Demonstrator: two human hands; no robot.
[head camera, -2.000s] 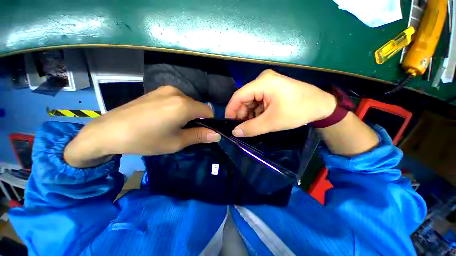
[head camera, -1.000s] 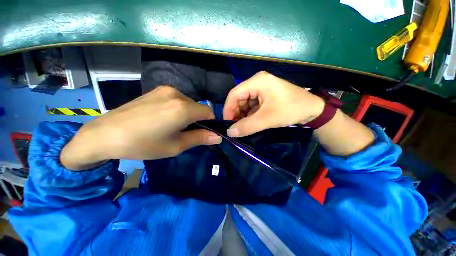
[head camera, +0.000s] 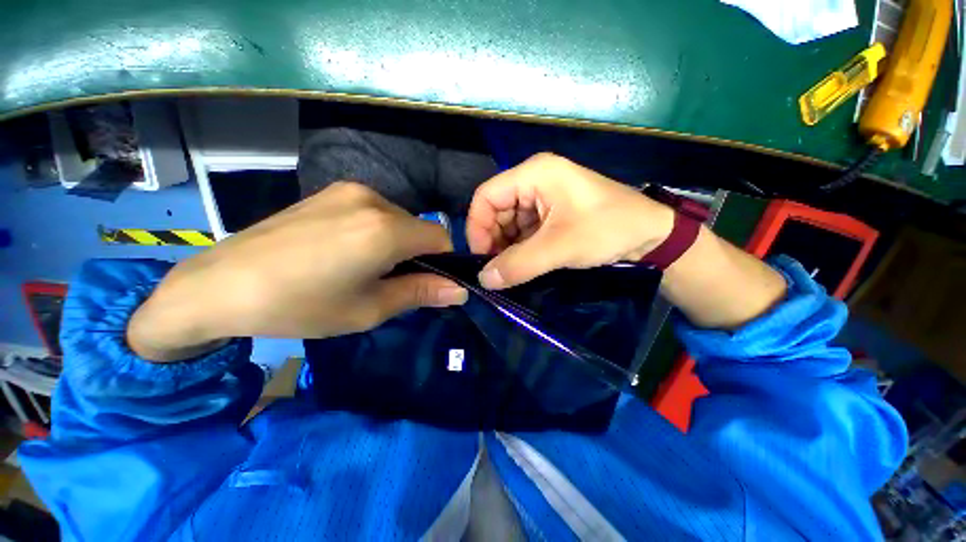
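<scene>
A thin glossy black panel (head camera: 392, 371) with a small white label lies over my lap, against my jacket. Clear protective film (head camera: 593, 365) with a bright edge runs diagonally across it and overhangs at the right. My left hand (head camera: 307, 259) pinches the panel's far edge between thumb and fingers. My right hand (head camera: 567, 217) is close beside it, thumb on the dark edge and fingers curled behind; it grips the film or panel edge there. The fingertips behind the edge are hidden.
The green bench mat (head camera: 265, 53) crosses the top. At its right lie a yellow-orange cylindrical tool (head camera: 909, 74), a small translucent yellow screwdriver (head camera: 842, 85) and white paper (head camera: 800, 16). Red-framed racks (head camera: 821, 238) stand lower right; a white-framed dark panel (head camera: 254, 196) is at left.
My right hand has shifted slightly left along the panel edge, closer to my left hand. The film at the right shows more upright beside my wrist. My left hand has barely moved.
</scene>
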